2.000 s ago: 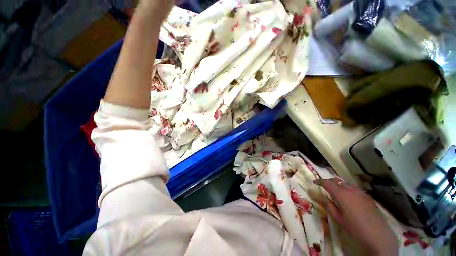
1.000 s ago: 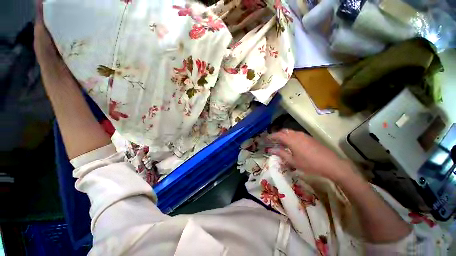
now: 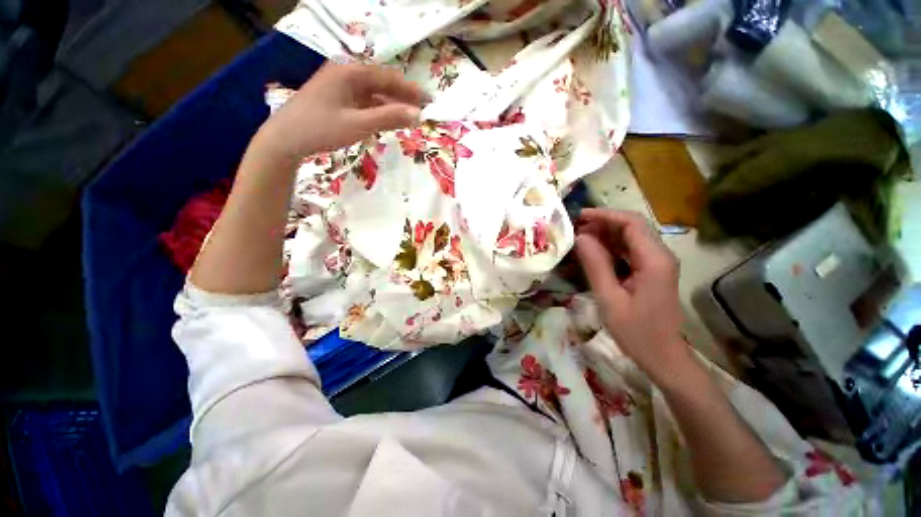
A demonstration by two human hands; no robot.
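Observation:
The floral fabric garment piece (image 3: 414, 242), cream-white with red-pink flowers, lies heaped over the blue plastic crate (image 3: 131, 303) and its near rim. My left hand (image 3: 348, 106) is at the upper left edge of the cloth, palm down with fingers bent; a fold of cloth lies by its fingertips, and whether it grips is unclear. My right hand (image 3: 626, 273) is at the cloth's right edge, thumb and fingertips pinched together on it. More floral cloth (image 3: 606, 404) lies on my lap, below my right hand.
Red cloth (image 3: 197, 227) shows in the crate. At right are an olive-green bundle (image 3: 808, 177), a brown card (image 3: 667, 182) on the cream table (image 3: 616, 192), and the pale sewing machine part (image 3: 828, 268). Clear plastic bags (image 3: 747, 91) lie at the upper right.
My left hand has come back from the upper left to the cloth's top. My right hand has moved from the lap cloth to the crate cloth, which now hangs over the near rim.

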